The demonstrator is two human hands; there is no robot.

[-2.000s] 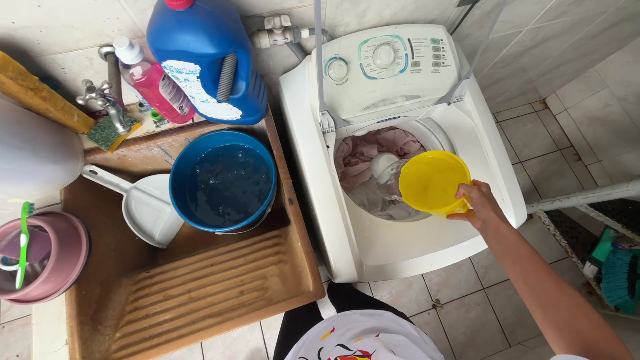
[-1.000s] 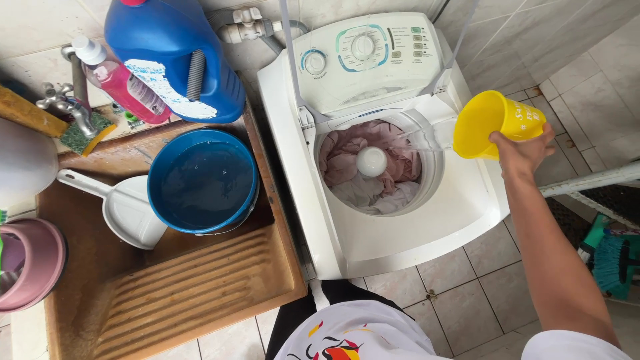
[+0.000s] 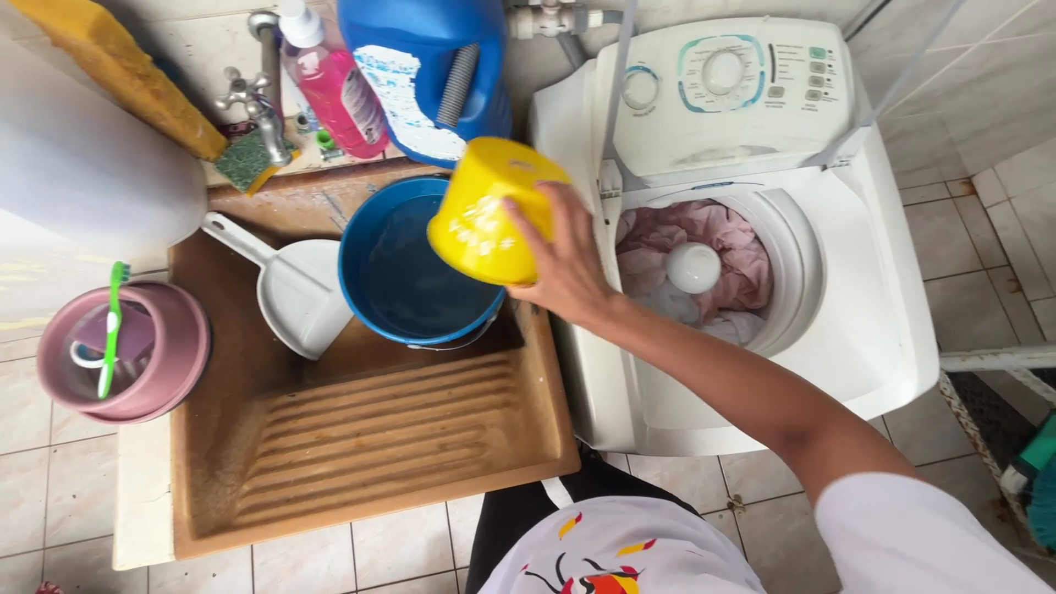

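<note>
My right hand (image 3: pixel 565 260) grips a yellow plastic tub (image 3: pixel 495 214), tilted with its mouth toward the lower left, over the right side of a blue bucket (image 3: pixel 412 272). Dark water lies in the bucket, which stands in a brown laundry sink (image 3: pixel 371 445) with a ribbed washboard. To the right is an open top-loading washing machine (image 3: pixel 858 289). Pink and white cloths (image 3: pixel 734 247) lie around the white agitator (image 3: pixel 693 268) in its drum. My left hand does not show.
A white dustpan (image 3: pixel 301 289) leans in the sink, left of the bucket. Behind stand a blue jug (image 3: pixel 487 74), a pink bottle (image 3: pixel 338 91), a metal faucet (image 3: pixel 264 115) and a sponge (image 3: pixel 252 165). A pink bowl (image 3: pixel 58 355) with a green toothbrush (image 3: pixel 111 330) sits at left.
My right hand has carried the yellow tub left, from beside the washing machine to above the blue bucket. One second ago, water was pouring from the tub toward the drum.
</note>
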